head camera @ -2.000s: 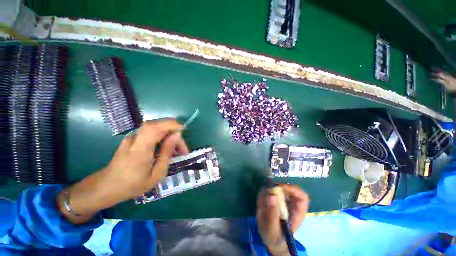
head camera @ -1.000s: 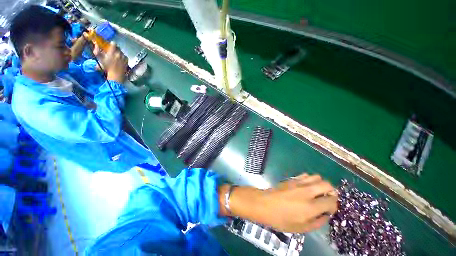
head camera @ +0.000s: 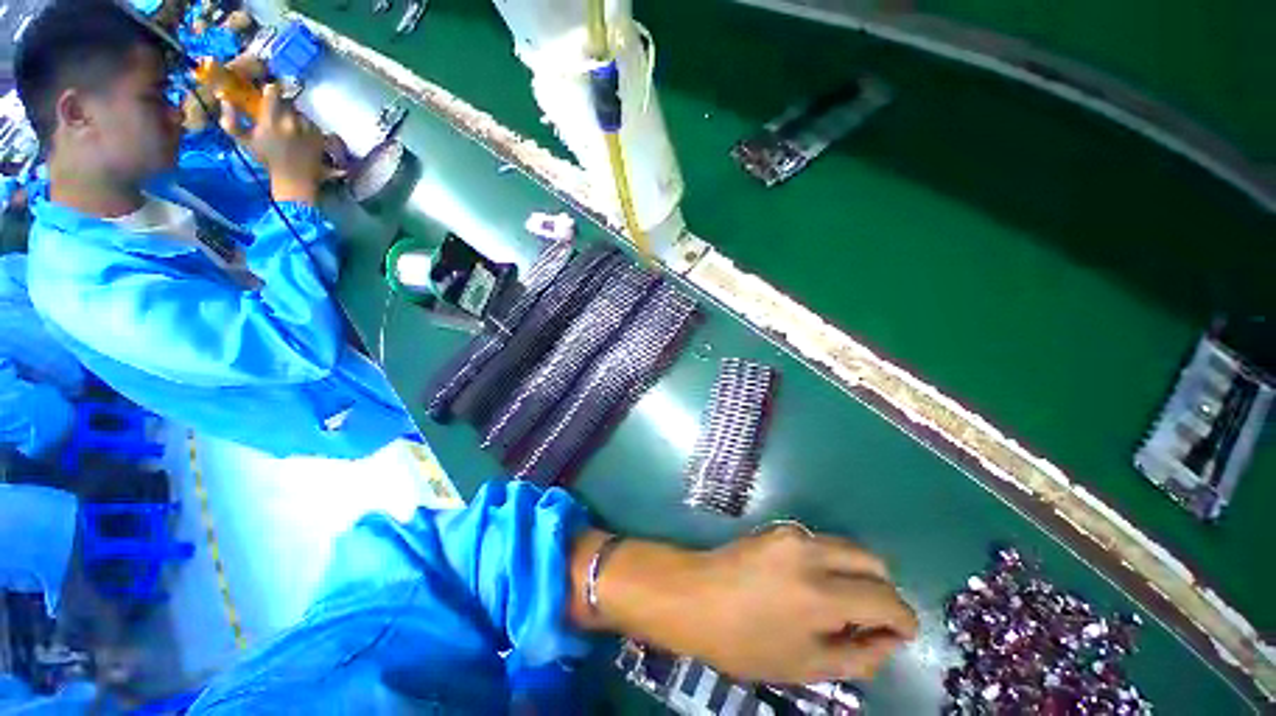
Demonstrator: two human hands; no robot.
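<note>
My left hand (head camera: pixel 763 604) reaches in from the lower left, back of the hand up, with a thin band on the wrist. Its fingertips are bent together just left of the heap of small shiny purple-pink and silver components (head camera: pixel 1043 643). Whether they pinch a piece is hidden. A silvery phone frame assembly (head camera: pixel 700 688) lies under the hand and wrist, partly covered and cut by the bottom edge. A short row of small black ribbed parts (head camera: pixel 732 437) stands beyond the hand. My right hand is out of view.
Longer rows of black parts (head camera: pixel 588 371) lie at left, with a green-rimmed reel (head camera: pixel 410 270) behind them. A worn whitish rail (head camera: pixel 840 357) and white post (head camera: pixel 609 126) border the green belt, which carries phone assemblies (head camera: pixel 1206 427). A person in a blue smock works at left.
The view has swung left, so my right hand, the iron and the fan have left the picture. My left hand has moved from the frame to the heap, then slightly back from it.
</note>
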